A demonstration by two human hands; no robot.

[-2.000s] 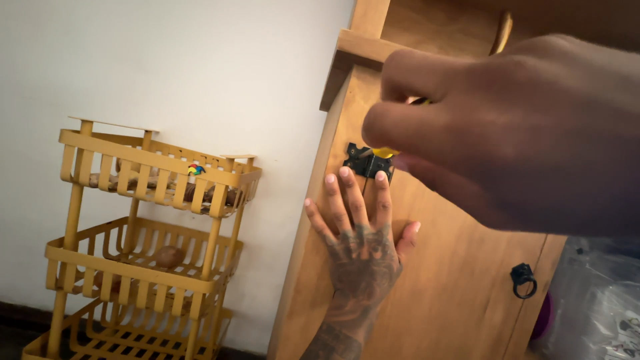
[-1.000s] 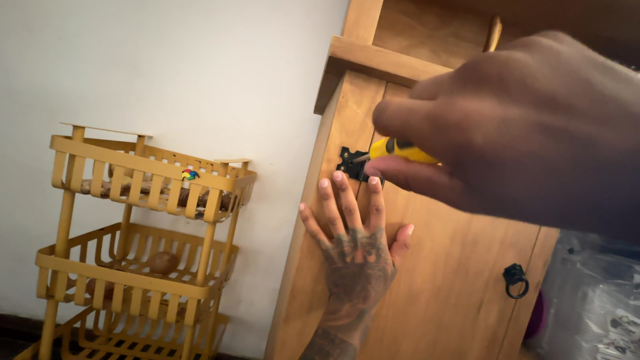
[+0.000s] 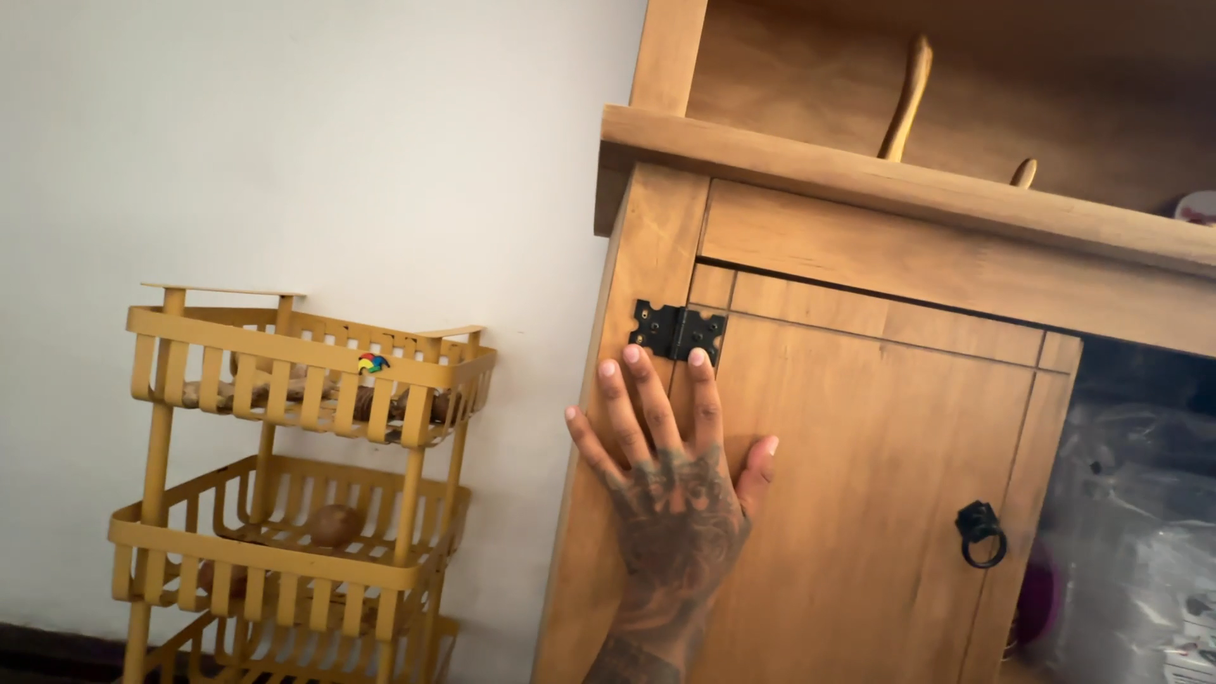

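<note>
My left hand (image 3: pixel 679 503) lies flat with spread fingers across the frame and door of a wooden cabinet. Its fingertips touch or nearly touch the lower edge of a black metal hinge (image 3: pixel 677 330), which joins the cabinet frame to the wooden door (image 3: pixel 855 456). Screws or screw holes show on both hinge leaves, too small to tell apart. A black ring pull (image 3: pixel 980 535) hangs near the door's right edge. My right hand is out of the picture, and so is the yellow-handled tool.
A yellow tiered basket rack (image 3: pixel 275 342) stands left of the cabinet against a white wall (image 3: pixel 332 142). Above the door a wooden ledge (image 3: pixel 855 166) juts out, with curved wooden pieces (image 3: pixel 908 95) behind it. Right of the door, clear plastic packaging (image 3: pixel 1130 532) fills an open compartment.
My right hand, at the hinge earlier with a yellow-handled tool, has left the view. The hinge is now uncovered. My left hand keeps its place on the cabinet.
</note>
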